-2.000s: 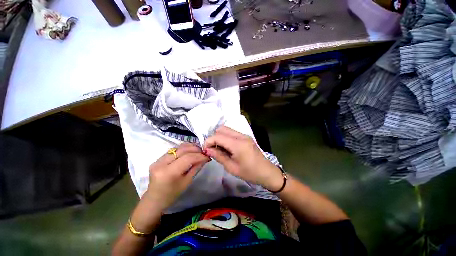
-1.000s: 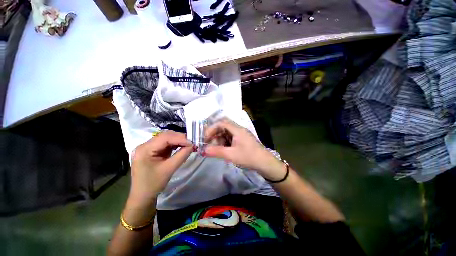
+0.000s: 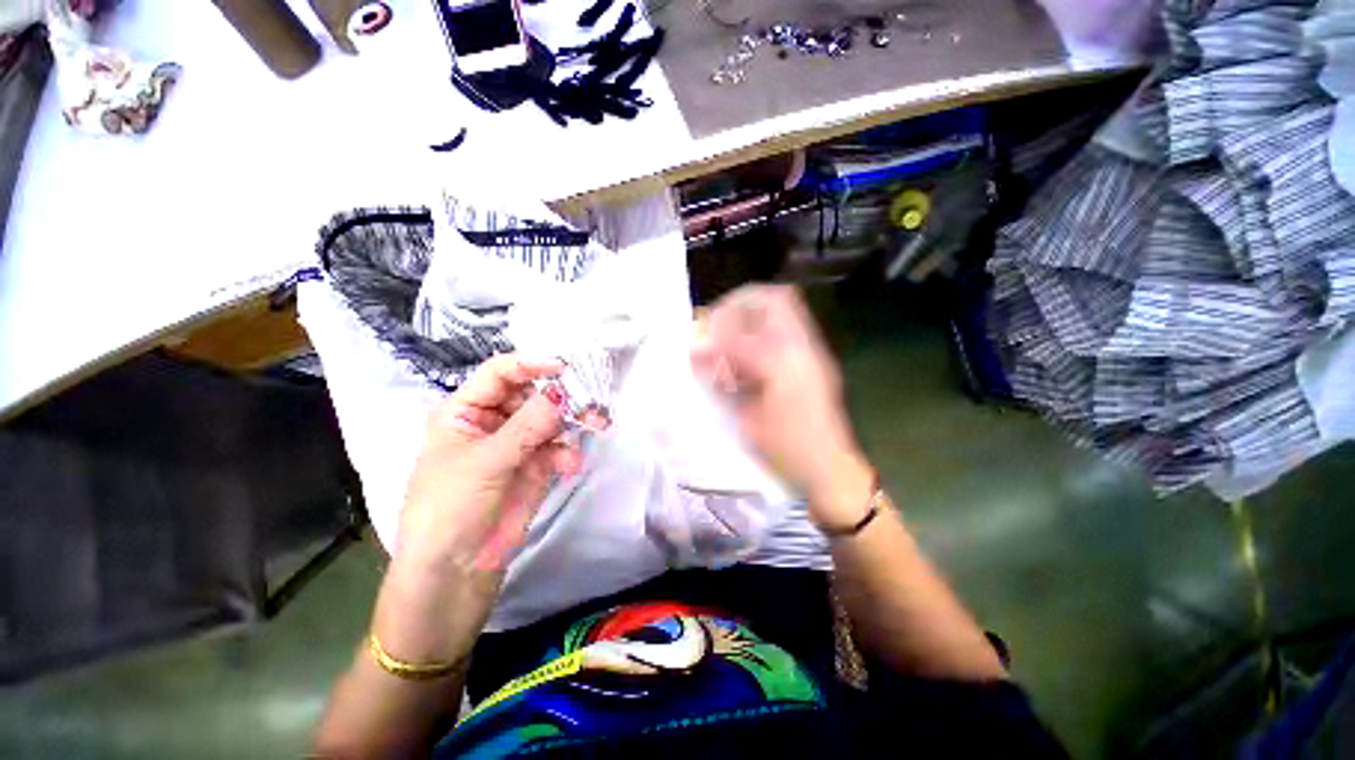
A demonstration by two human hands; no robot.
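Note:
A garment (image 3: 513, 282) of grey-and-white striped cloth with a narrow black band and white lining (image 3: 595, 520) lies over my lap and against the table edge. My left hand (image 3: 498, 453) pinches a small striped end of the garment between thumb and fingers. My right hand (image 3: 773, 379) is raised to the right of the garment, away from the cloth, and is blurred. Its fingers look bent towards the thumb. No needle or thread can be made out, so I cannot tell whether it holds one.
The white table (image 3: 179, 223) bears a smartphone (image 3: 485, 33), black strips (image 3: 606, 67), brown cones (image 3: 271, 33) and printed fabric (image 3: 112, 89). Small shiny bits (image 3: 810, 37) lie on the grey mat (image 3: 921, 52). A garment pile (image 3: 1189, 282) is at the right.
My right hand has moved away from the pinched cloth, to the right and upward. My left hand still pinches the striped end. The table and its things have shifted slightly left in view.

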